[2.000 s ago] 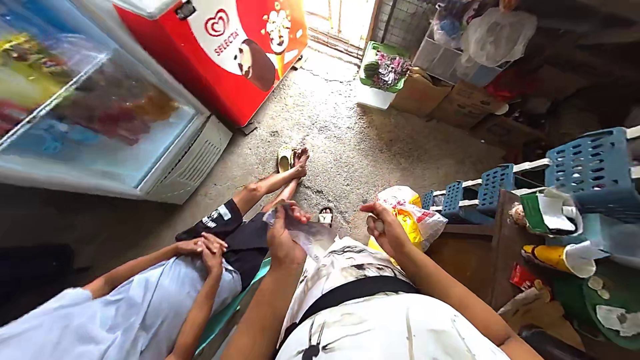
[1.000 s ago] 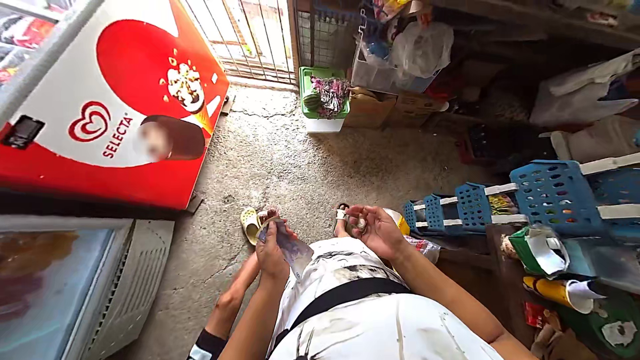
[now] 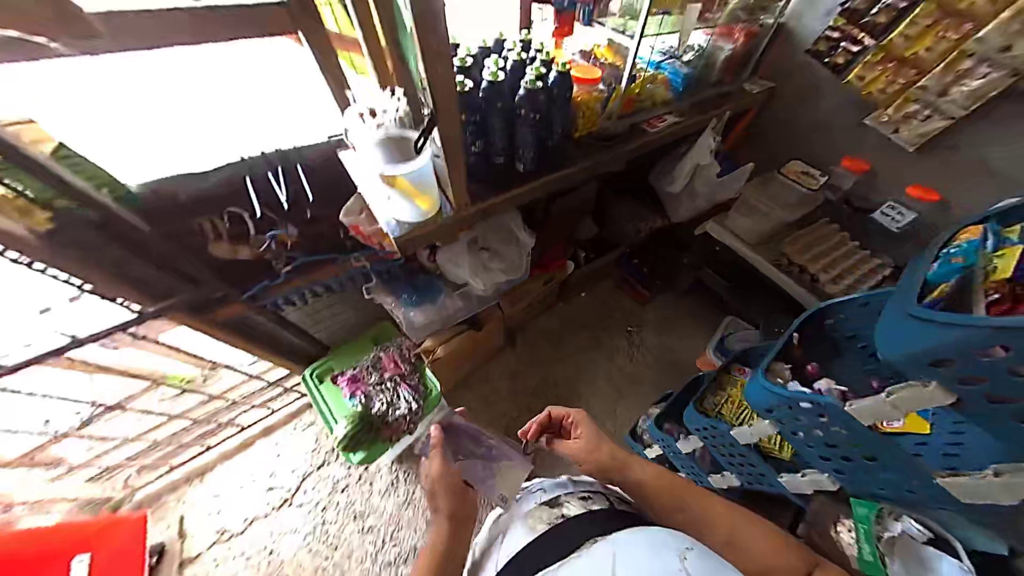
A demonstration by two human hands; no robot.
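Note:
My left hand [image 3: 450, 476] holds a thin, translucent plastic bag [image 3: 484, 460] with a purplish tint, thumb on top. Just right of the bag's edge is my right hand [image 3: 572, 436], fingers curled with a small dark thing [image 3: 526, 450] at the fingertips, too small to identify. Beyond my left hand stands a green-rimmed plastic container [image 3: 320, 384] heaped with small pink, purple and silvery packets [image 3: 388, 388]. The bag partly overlaps its near corner.
Blue perforated plastic baskets [image 3: 832, 432] with packets stand at right. Cardboard boxes [image 3: 468, 348] and a clear bin [image 3: 424, 308] lie beneath a wooden shelf [image 3: 544, 180] bearing dark bottles [image 3: 528, 120]. A metal grille [image 3: 144, 384] is at left; an egg tray [image 3: 836, 256] rests at back right.
The view has swung right and moved nearer the green-rimmed container and the shelves. The seated person seen at left two seconds ago is out of view. My left hand still holds the bag.

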